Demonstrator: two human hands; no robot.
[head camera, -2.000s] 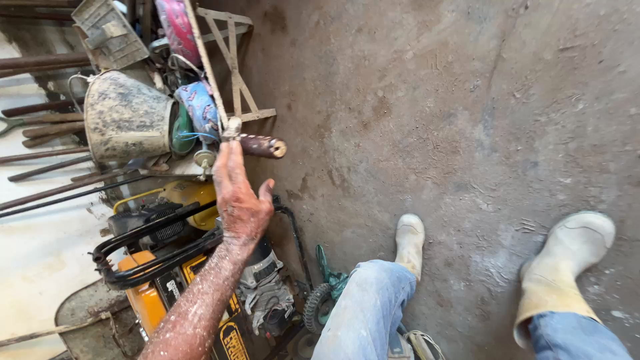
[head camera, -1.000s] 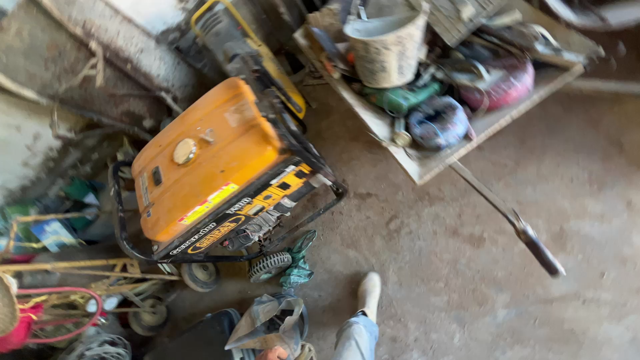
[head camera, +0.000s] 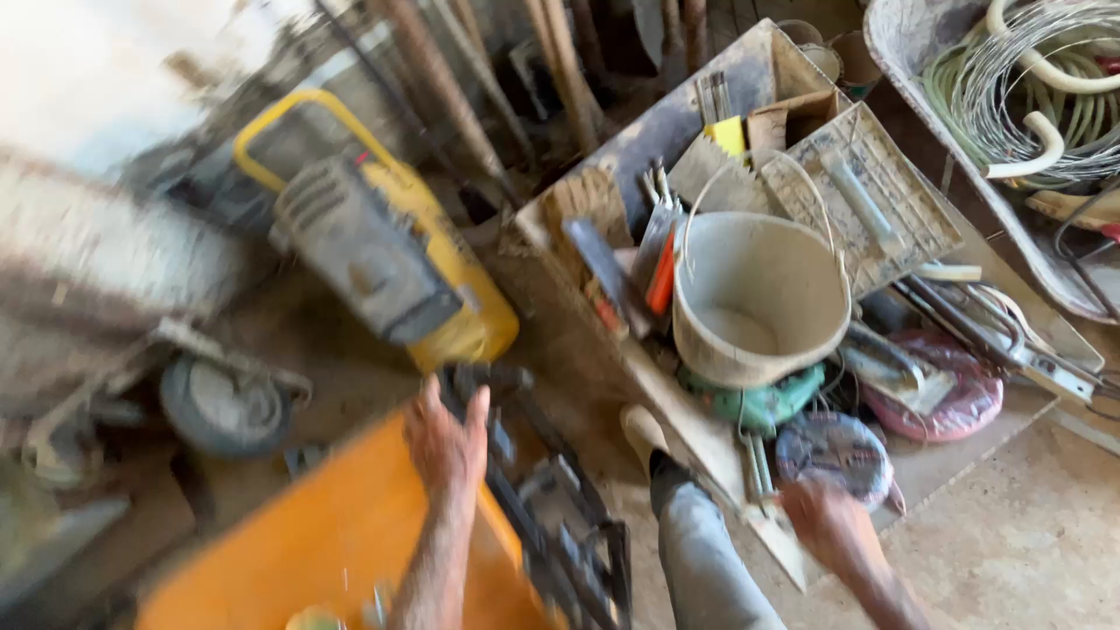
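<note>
My left hand (head camera: 448, 437) reaches over the orange tank of a generator (head camera: 350, 534), its thumb and fingers apart beside the black tube frame (head camera: 512, 503). Its palm is turned away, so whether it touches the frame is unclear. Near the front corner of a wooden tray (head camera: 647, 376), my right hand (head camera: 827, 525) is curled and blurred; what it may hold is hidden. Just above it lies a disc-shaped pack in blue wrapping (head camera: 836, 459). In the tray are a mortar-stained bucket (head camera: 757, 289), a green power tool (head camera: 766, 398), a pink-wrapped roll (head camera: 932, 385) and a plastering trowel (head camera: 901, 363).
A yellow and grey machine (head camera: 376, 254) stands beyond the generator, with a wheel (head camera: 226, 404) left of it. Long wooden handles (head camera: 455, 96) lean behind. A wheelbarrow (head camera: 954, 184) with coiled wire and hose (head camera: 1024, 79) is at the upper right. My boot (head camera: 643, 430) is beside the tray.
The view has swung and come closer to the generator and tray. Both my hands now reach forward; one second ago neither was plainly visible over them.
</note>
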